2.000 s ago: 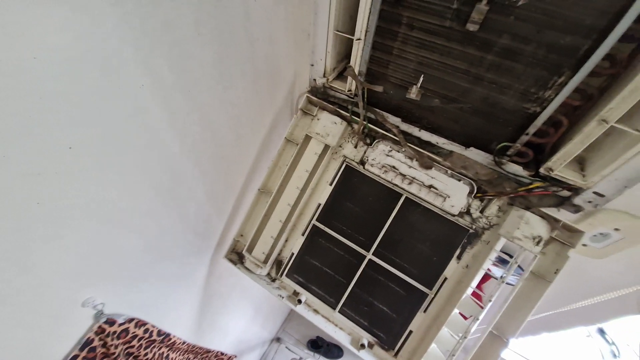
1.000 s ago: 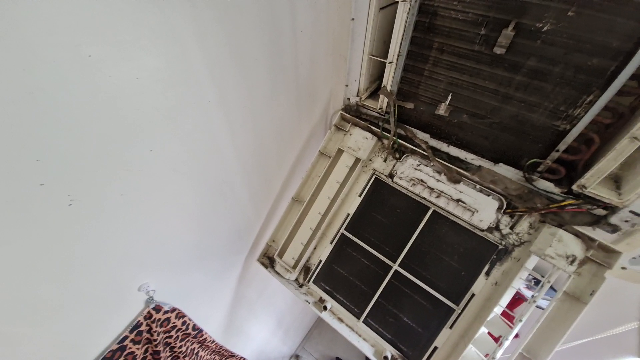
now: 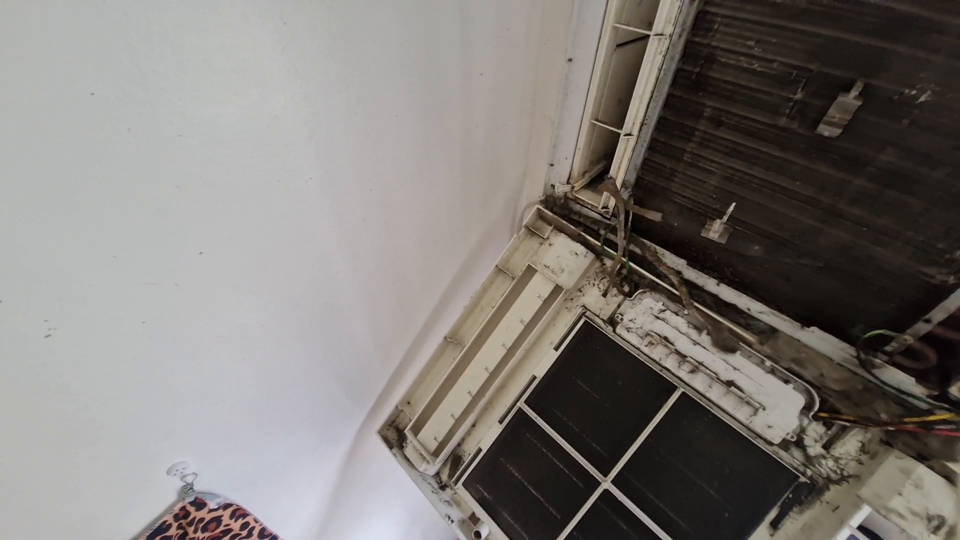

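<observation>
Neither my left hand nor my right hand shows in the head view. Dark, dirty fins (image 3: 787, 165) of an open air-conditioning unit fill the upper right. Below them hangs a grimy off-white plastic panel (image 3: 487, 375), tilted, with a dark mesh filter (image 3: 600, 390) divided by a pale cross-shaped frame. Along the panel's upper edge lies a dusty white plastic cover (image 3: 712, 367). Brown cables (image 3: 621, 225) run between unit and panel, and coloured wires (image 3: 900, 420) pass at the right.
A white wall (image 3: 225, 225) takes up the left side and meets the panel's left edge. At the bottom left, a leopard-print cloth (image 3: 210, 521) hangs from a small wall hook (image 3: 180, 471). A white slotted frame piece (image 3: 630, 82) borders the fins.
The view has shifted left, so the unit and panel sit farther right in the frame. Nothing else has plainly changed.
</observation>
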